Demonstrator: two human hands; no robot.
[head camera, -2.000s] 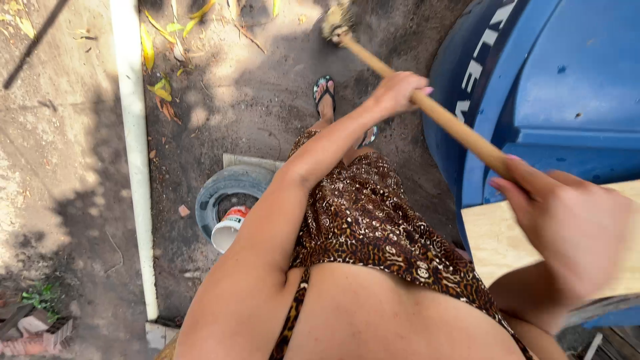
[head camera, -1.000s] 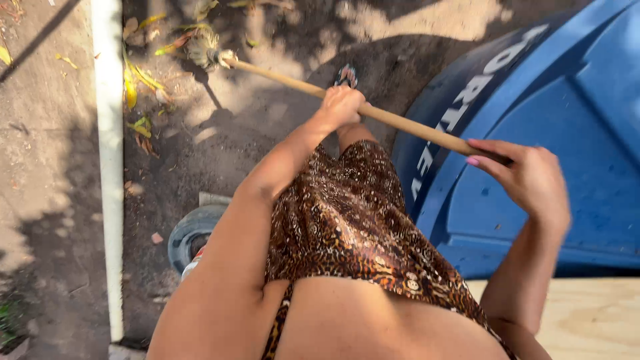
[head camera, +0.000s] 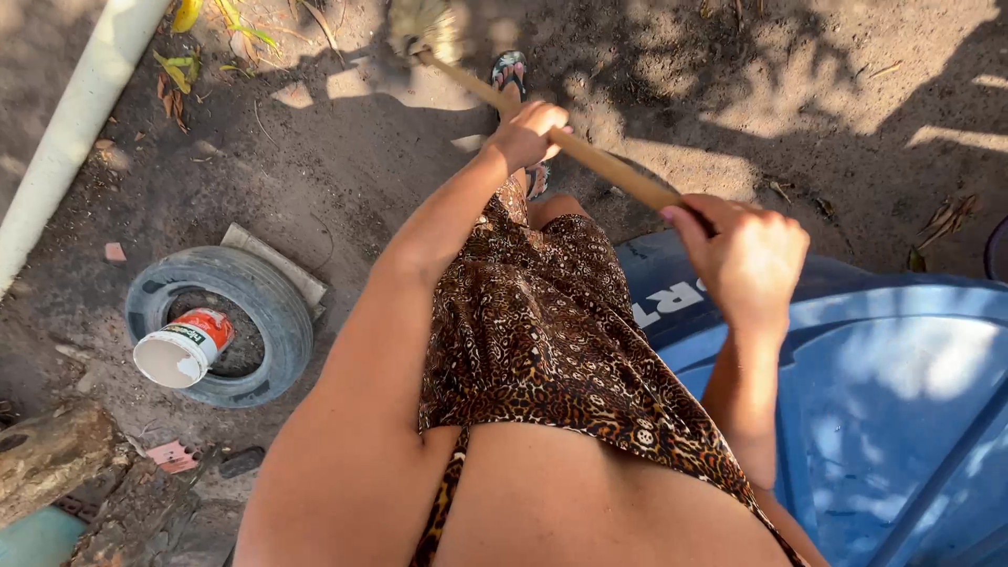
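A long wooden broom handle (head camera: 610, 167) slants across the view, its upper left end joined to a pale, bristly broom head (head camera: 425, 31) that is blurred and partly cut off by the top edge. My left hand (head camera: 531, 134) is closed around the middle of the handle, above a foot in a flip-flop. Near the handle's other end is my right hand (head camera: 740, 244), wrapped around it beside the blue tank; its palm side and the handle's tip are hidden.
A large blue plastic tank (head camera: 898, 378) stands at the lower right. On the dirt ground at left lie a tire (head camera: 287, 331) with a plastic bucket (head camera: 169, 358) on it, a white pipe (head camera: 75, 126), a broken brick piece (head camera: 173, 457) and a log (head camera: 55, 457). Dry leaves lie near the top.
The view has turned, showing more of the tire and bucket. Both hands have stayed on the handle, and the broom head is now nearer the foot than one second ago.
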